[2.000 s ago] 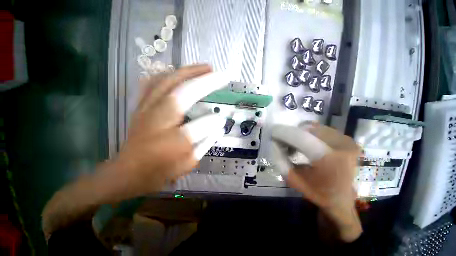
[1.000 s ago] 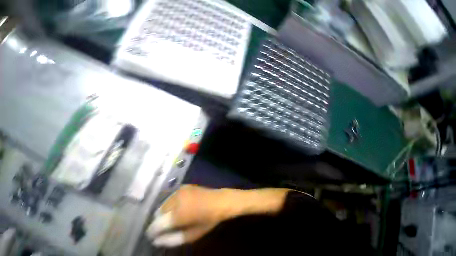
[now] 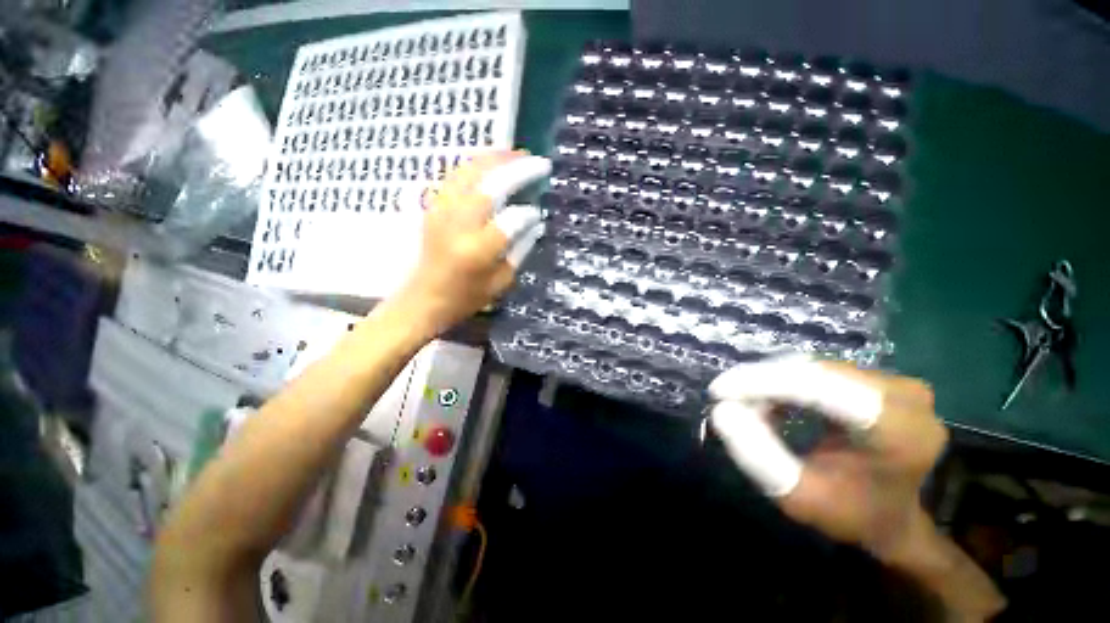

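The clear blister tray (image 3: 730,207) lies on the green mat, its shiny pockets in rows. The white parts tray (image 3: 353,250) lies left of it, with small dark parts in rows and bare places near its lower end. My left hand (image 3: 475,237) is over the white tray's right edge; its two white-cotted fingertips are apart at the blister tray's left edge, with nothing visible between them. My right hand (image 3: 840,444) is at the blister tray's front edge, thumb and finger close together at the tips. A small glint shows there; I cannot tell whether it is a part or the tray.
The white machine (image 3: 158,316) is at lower left, with a button row, a red knob (image 3: 438,441) and an orange cable (image 3: 469,523). Crumpled clear plastic bags (image 3: 219,146) lie at upper left. A small metal bunch, perhaps keys (image 3: 1049,329), lies on the green mat at right.
The view has swung from the machine bed to the trays. Both hands have left the fixture area and are now at the blister tray. The loose housings are out of view.
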